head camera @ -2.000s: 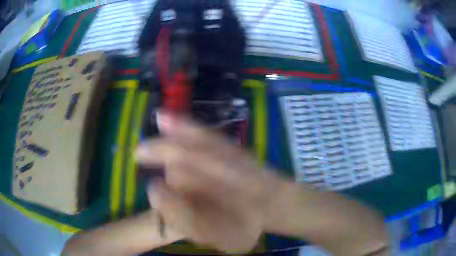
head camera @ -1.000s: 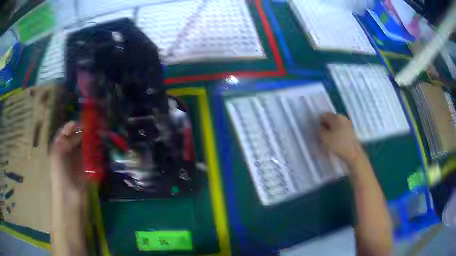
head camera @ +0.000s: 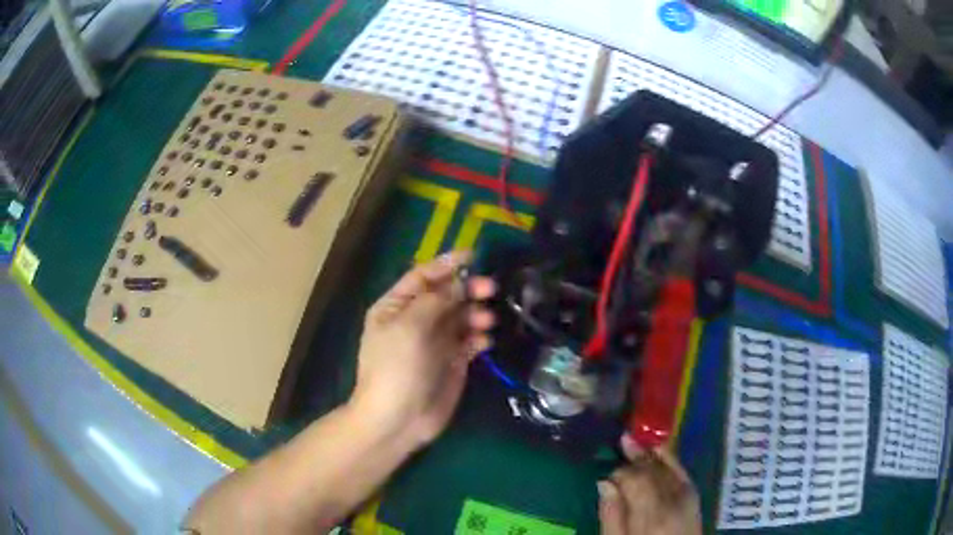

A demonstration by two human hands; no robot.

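The black test fixture (head camera: pixel 721 225) stands on the green mat, with a thick red handle (head camera: pixel 666 361) pointing towards me. The round silvery seat (head camera: pixel 561 385) is low at its front, with a clear piece above it. My left hand (head camera: pixel 408 350) is left of the seat, its fingertips pinched on a small dark part (head camera: pixel 463 274), mostly hidden by the fingers. My right hand (head camera: pixel 653 496) is at the lower end of the red handle, its fingers curled against it; the picture's bottom edge cuts it off.
A cardboard box (head camera: pixel 261 246) with small round pieces and dark strips is on the left. A white parts tray (head camera: pixel 796 428) is at the right, another (head camera: pixel 911 402) beyond it. Rear trays (head camera: pixel 460 78) lie behind the fixture. A green label (head camera: pixel 512 519) is at the front.
The view has turned left. My right hand has moved from the parts tray to the red handle. My left hand has come from beside the handle to left of the seat, with a small part pinched.
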